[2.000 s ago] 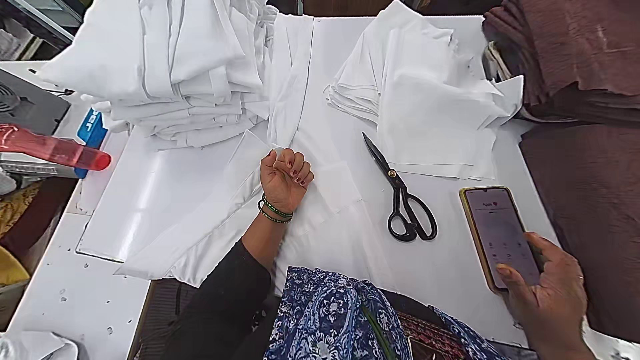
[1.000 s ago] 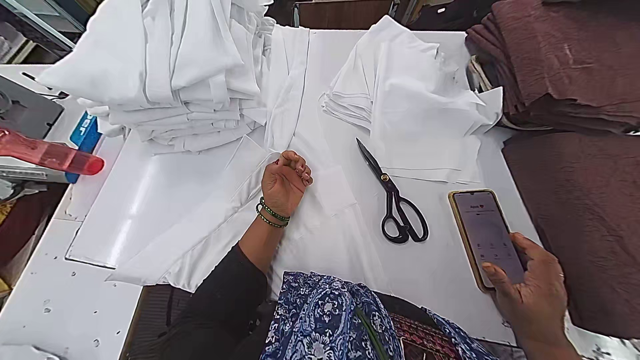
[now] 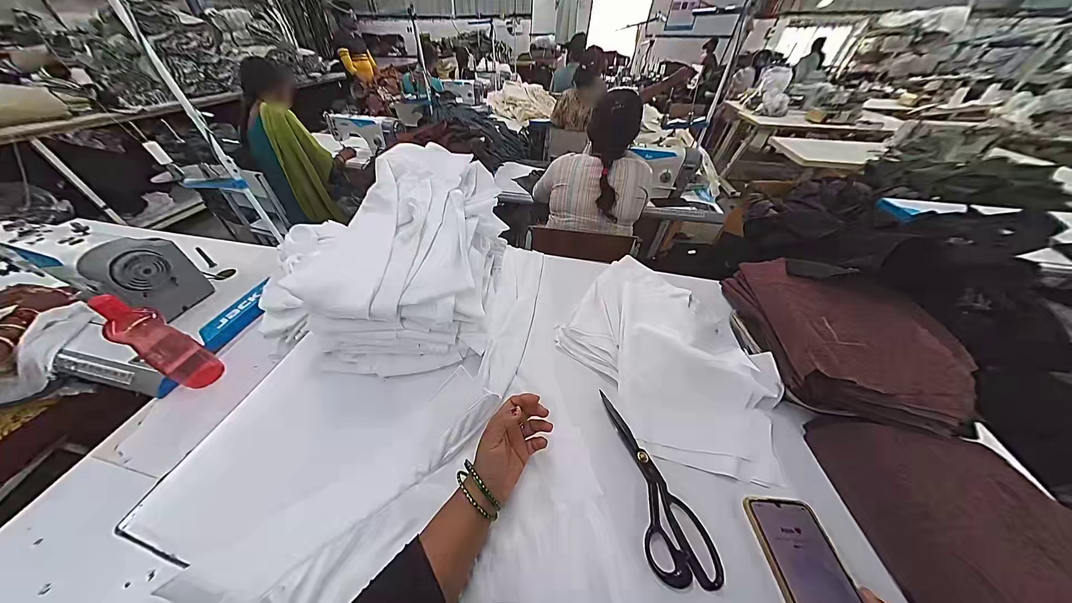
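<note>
My left hand (image 3: 512, 444), with two beaded bangles at the wrist, rests on white fabric (image 3: 536, 528) spread over the white table, its fingers loosely curled around nothing. Only a fingertip of my right hand (image 3: 871, 595) shows, at the bottom edge beside a smartphone (image 3: 804, 548) in a yellowish case; its grip is out of frame. Between my hands lie black-handled tailor's scissors (image 3: 662, 498), blades pointing away and closed together. Behind them is a low stack of white fabric pieces (image 3: 678, 368). A taller pile of folded white cloth (image 3: 394, 268) stands beyond my left hand.
Folded maroon cloth (image 3: 854, 335) lies along the right side. A red plastic bottle (image 3: 159, 342) rests on a sewing machine (image 3: 142, 272) at the left. Ahead, a person in a striped top (image 3: 596, 180) sits at a sewing machine, and a person with a green scarf (image 3: 293, 159) sits further left.
The view has tilted up to show the room. My right hand, earlier seen whole at the phone's right edge, is now mostly out of frame. The scissors lie where they were.
</note>
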